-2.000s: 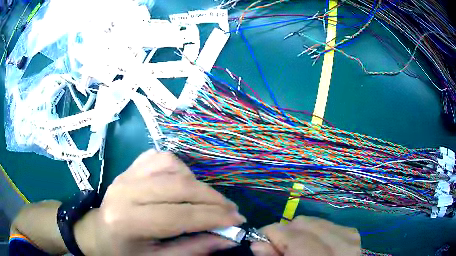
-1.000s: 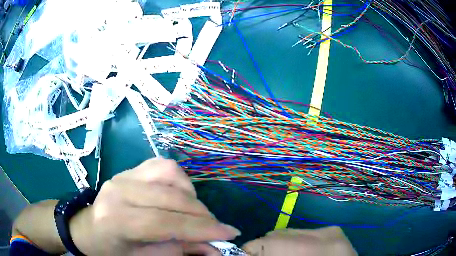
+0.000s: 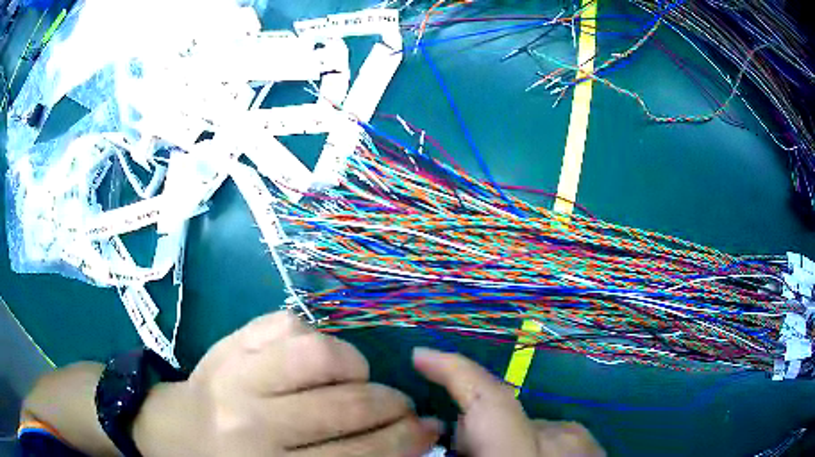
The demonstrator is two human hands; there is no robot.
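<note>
My left hand [image 3: 295, 388], with a black wristband, is at the lower left with its fingers curled. A small bit of a white marker sleeve [image 3: 435, 452] shows below its fingertips at the bottom edge. My right hand [image 3: 505, 415] is just to the right, cut off by the bottom edge, with one finger extended up and left; its grip is hidden. The labelled harness bundle [image 3: 536, 268] lies beyond both hands, loose wire ends at left and white sleeves at right. White marker strips [image 3: 371, 85] lie tangled at the upper left; one reaches down to my left hand.
A clear plastic bag [image 3: 36, 214] lies under the strips. Another heap of dark and coloured wires [image 3: 760, 71] is at the upper right, with loose twisted wires trailing left. Yellow tape [image 3: 576, 143] crosses the green mat. More wire ends show at the lower right edge.
My right hand's finger has lifted and extended away from my left hand's fingertips. The white sleeve between the hands has sunk mostly out of view. My left hand has moved slightly down.
</note>
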